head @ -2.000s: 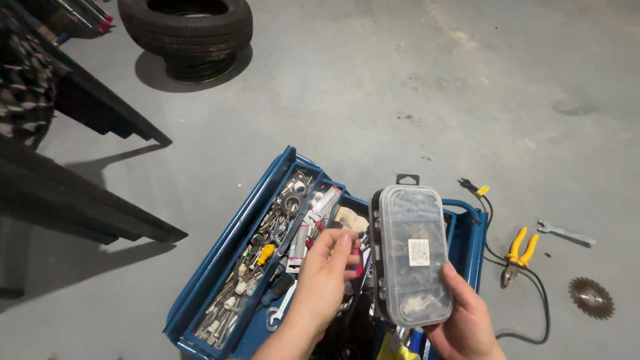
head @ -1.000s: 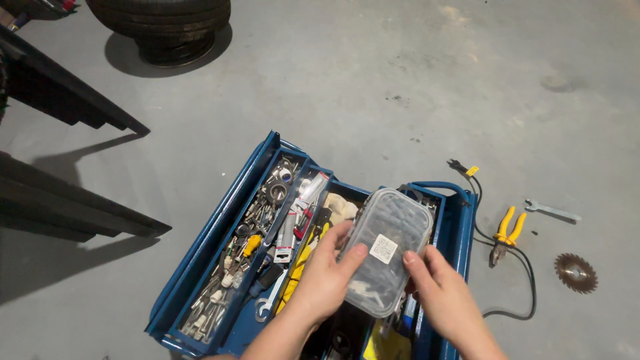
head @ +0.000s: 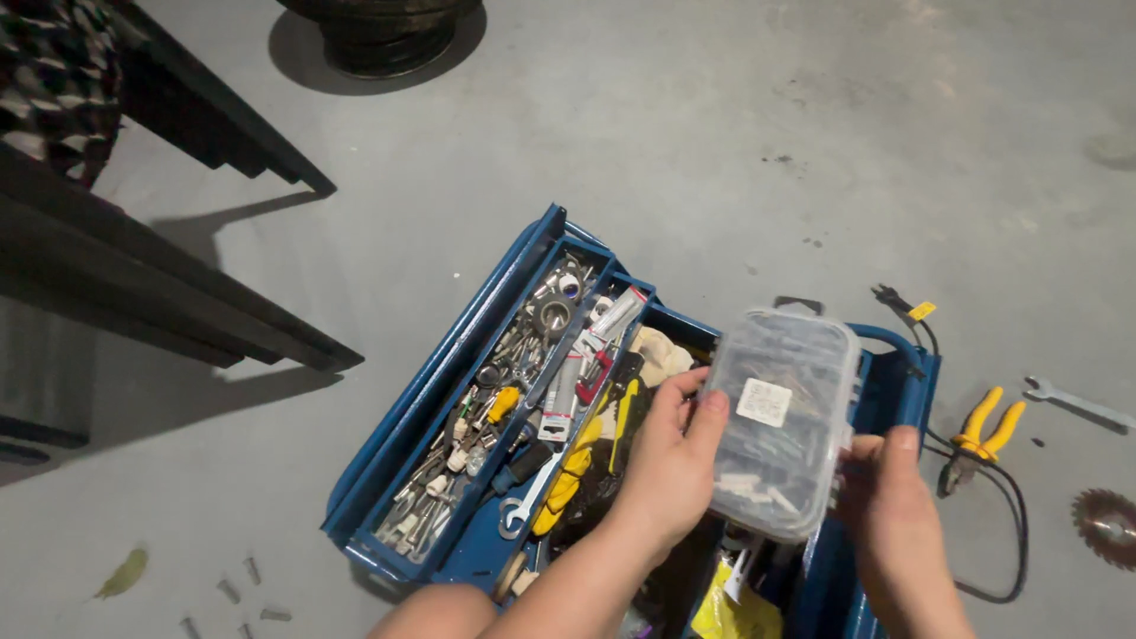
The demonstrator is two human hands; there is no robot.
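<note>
A clear plastic organizer case (head: 781,355) with a white label and small white pieces inside is held over a blue metal cantilever toolbox (head: 444,346). My left hand (head: 679,453) grips the case's left edge, thumb on the lid. At its right edge is my right hand (head: 892,488), thumb up and fingers partly hidden behind the side. The lid looks closed. Below, the toolbox trays hold loose screws and bits, a bearing (head: 554,316), a combination wrench (head: 535,490), yellow gloves (head: 568,475) and a yellow-handled tool (head: 624,426).
On the grey floor to the right lie yellow-handled pliers (head: 981,435), an open-end wrench (head: 1078,404), a circular saw blade (head: 1105,528) and a black power cord (head: 1021,532). Several screws (head: 229,590) and a leaf (head: 122,573) lie lower left. Dark furniture legs (head: 195,275) and a tire (head: 390,35) stand beyond.
Two seconds ago my left hand was off the case; it now holds the left edge. My right hand has moved from the lid's front to the case's right side since one second ago.
</note>
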